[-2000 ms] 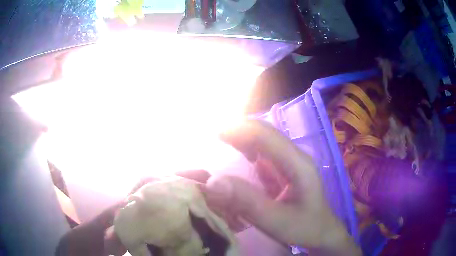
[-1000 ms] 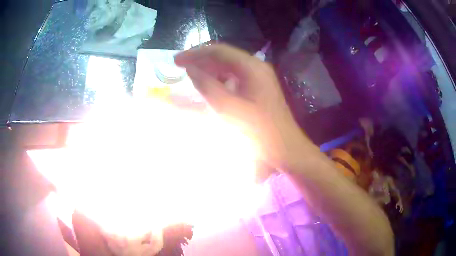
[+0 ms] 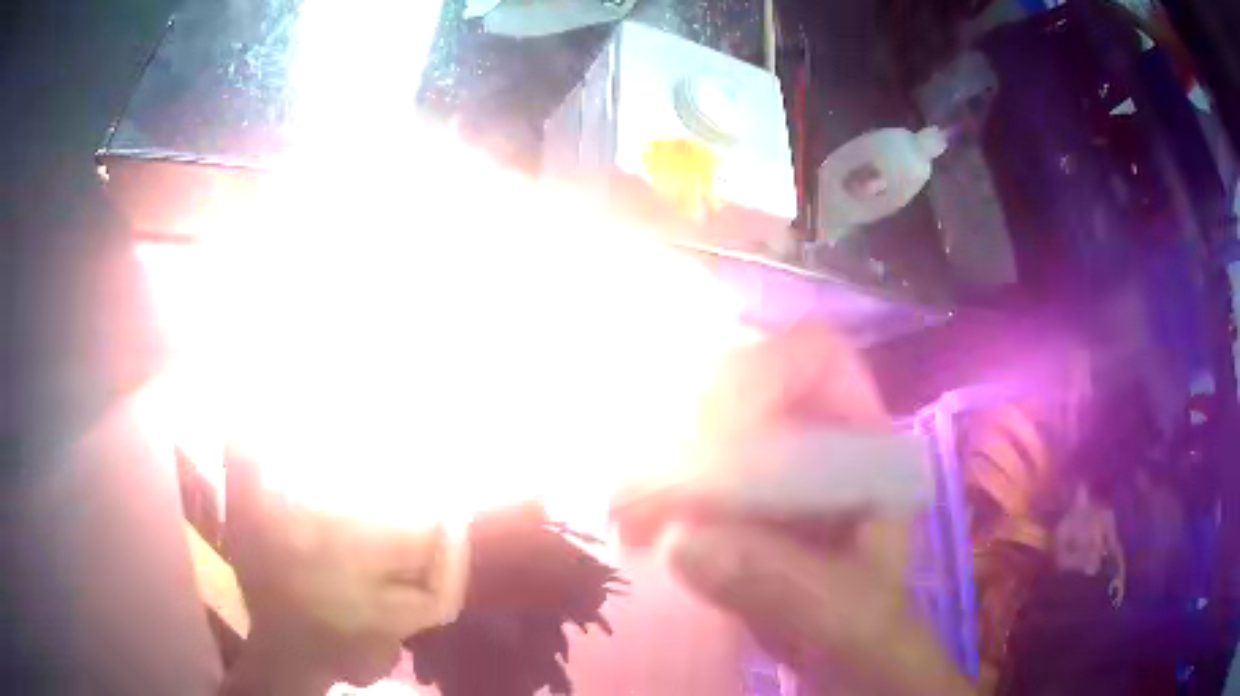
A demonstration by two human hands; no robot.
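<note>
My left hand (image 3: 333, 592) is low at the left, partly lost in lamp glare, holding a dark ragged-edged piece (image 3: 524, 605) whose jagged edge points right. A pale shape at the fingers may be part of the figure; it cannot be told from skin. My right hand (image 3: 802, 544) is blurred, right of the dark piece and apart from it, with a whitish elongated object (image 3: 850, 472) between thumb and fingers. Its inner end is hidden by glare.
A white bottle (image 3: 877, 177) with a pinkish tip lies on the dark bench. Left of it is a pale sheet or box (image 3: 646, 68) bearing a yellow piece (image 3: 680, 174) and a round item. A blue-violet crate (image 3: 955, 544) with orange-yellow and pale parts stands right. Glare whites out the centre.
My right hand has come down from over the bench toward the dark piece and now holds the whitish object. The view has shifted, showing more of the dark ragged piece.
</note>
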